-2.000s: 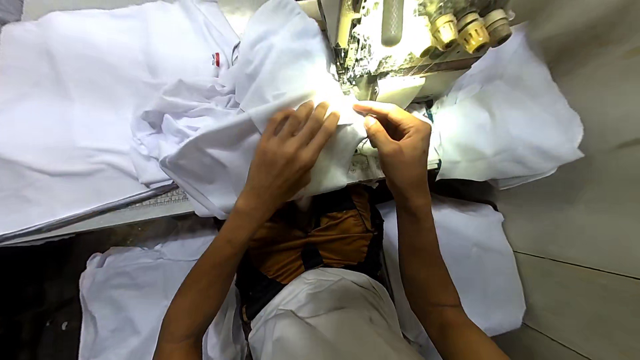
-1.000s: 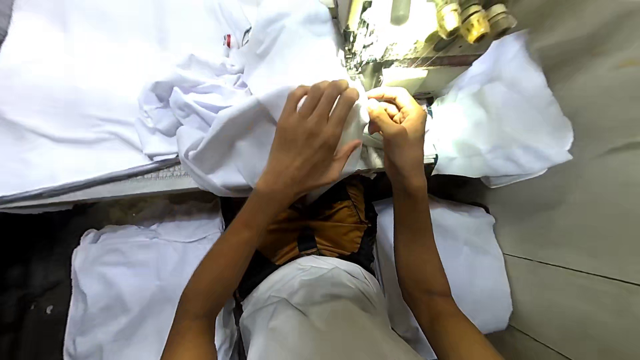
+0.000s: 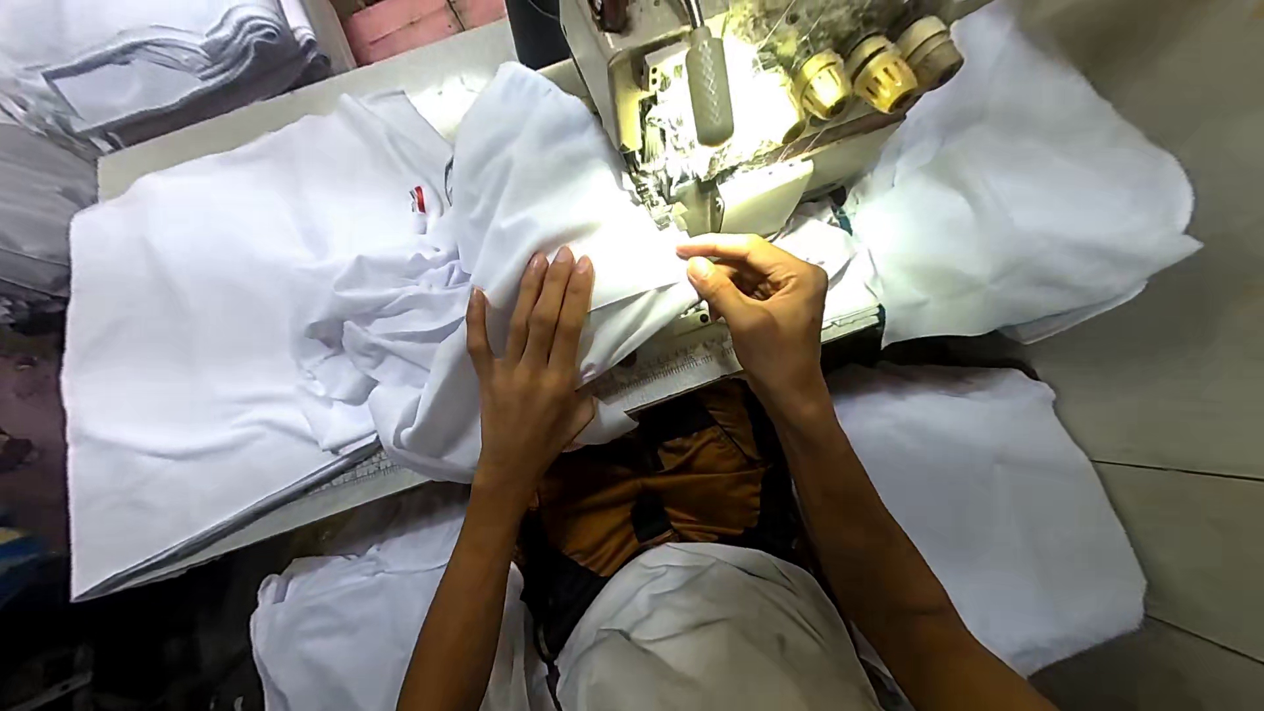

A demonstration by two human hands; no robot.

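Observation:
White fabric (image 3: pixel 553 188) lies bunched on the table in front of a lit overlock-type sewing machine (image 3: pixel 642 99). My left hand (image 3: pixel 538 346) rests flat on this fabric with its fingers spread, to the left of the presser foot area (image 3: pixel 667 212). Close to the foot, my right hand (image 3: pixel 755 296) pinches the fabric's edge between thumb and index finger. A small red tag (image 3: pixel 419 199) shows on the white cloth farther left. The needle is lost in the glare.
Stacked white cloth (image 3: pixel 178 59) is at the upper left, and flat white pieces (image 3: pixel 188 326) cover the table's left part. More white fabric (image 3: pixel 1017 188) hangs right of the machine. White cloth (image 3: pixel 987 494) lies below the table at the right. A measuring tape (image 3: pixel 681 367) runs along the table's front edge.
My left hand has moved away from the presser foot, to the left and toward my body. My right hand stays near the foot. The view has shifted, showing more of the table.

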